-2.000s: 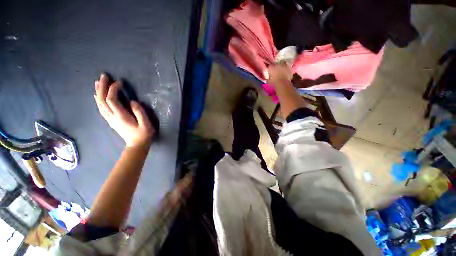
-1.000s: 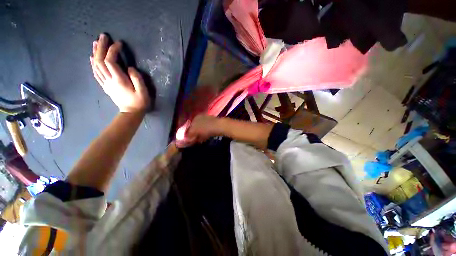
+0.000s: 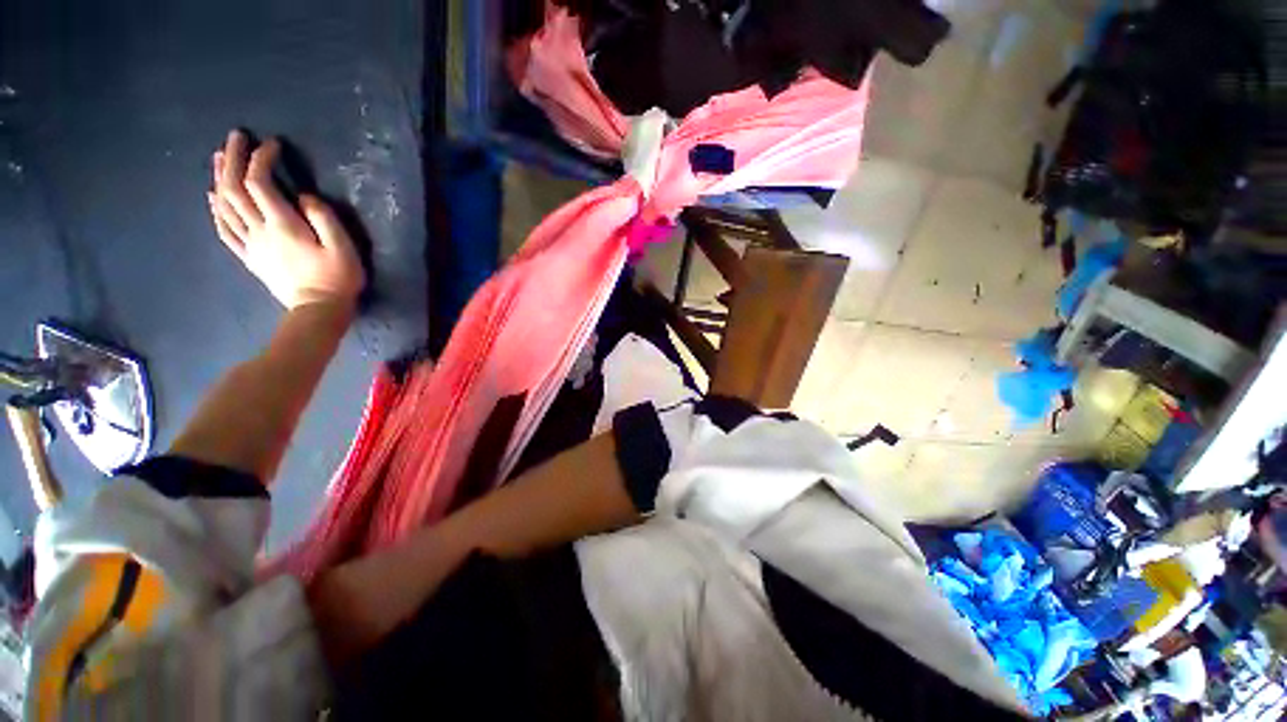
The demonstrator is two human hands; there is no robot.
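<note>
A pink strip bundle (image 3: 515, 303) stretches from the crate's edge at the top down to the lower left, over my lap. A whitish tie (image 3: 644, 150) pinches it near the crate. My right hand is mostly hidden behind my left sleeve; its wrist (image 3: 343, 600) shows, and the strips run taut to it, so it holds their end, with the fingers out of sight. My left hand (image 3: 289, 243) lies empty and flat on the dark ironing table (image 3: 127, 184), fingers apart. The steam iron (image 3: 110, 406) rests at the table's left, its soleplate visible.
The blue crate (image 3: 487, 85) holds dark cloth (image 3: 762, 43) at the top. A brown wooden stool (image 3: 776, 325) stands on the pale tiled floor (image 3: 903, 367). Blue plastic heaps (image 3: 1009, 607) and cluttered bins lie at the lower right, below a white bench (image 3: 1164, 325).
My right hand has moved from the bundle by the crate to the lower left, drawing the pink strips out long across my lap. My left hand has stayed on the table. The view has shifted.
</note>
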